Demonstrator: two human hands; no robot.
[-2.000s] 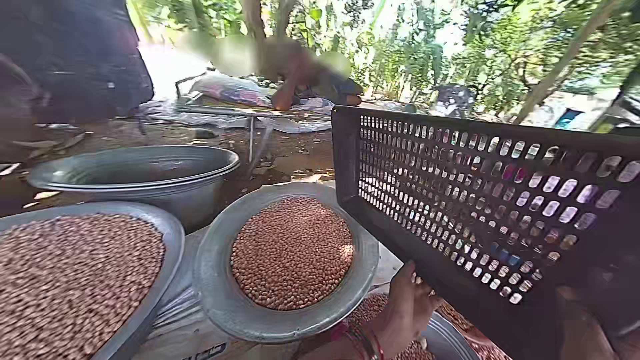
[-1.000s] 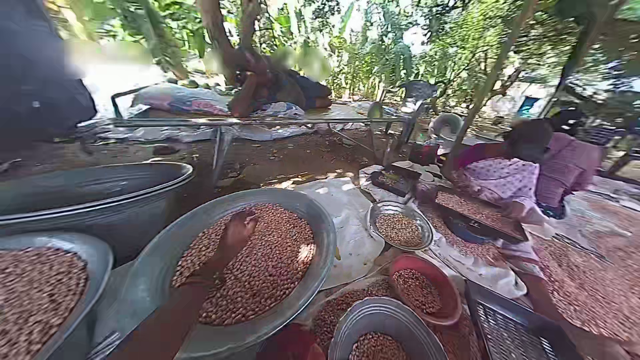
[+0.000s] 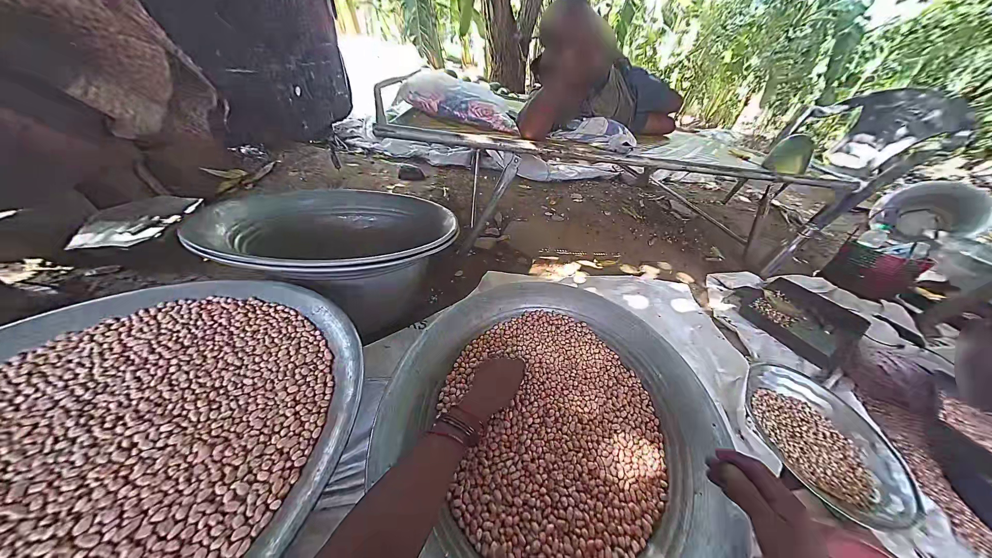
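A wide metal basin (image 3: pixel 701 403) holding shelled reddish nuts (image 3: pixel 573 418) stands in front of me on a pale sheet. My left hand (image 3: pixel 496 384), with bangles at the wrist, rests on the nuts at the basin's left part; its fingertips are sunk among them or hidden, so its grip cannot be told. At the basin's right rim is my right hand (image 3: pixel 756 484), its fingers curled; whether they hold the rim or something small cannot be told. Left of this basin stands a second metal basin (image 3: pixel 349 372), heaped with similar nuts.
Stacked empty metal basins (image 3: pixel 372 260) stand behind. A metal plate of nuts (image 3: pixel 891 496) and a dark tray (image 3: pixel 833 322) lie to the right, near a co-worker's blurred arm (image 3: pixel 891 380). A person (image 3: pixel 573 85) lies on a metal-framed cot (image 3: pixel 666 161) at the back.
The dark slotted crate was held up two seconds ago; a second ago it lay at the lower right, and now it is out of view. My right hand has come to the basin's right rim.
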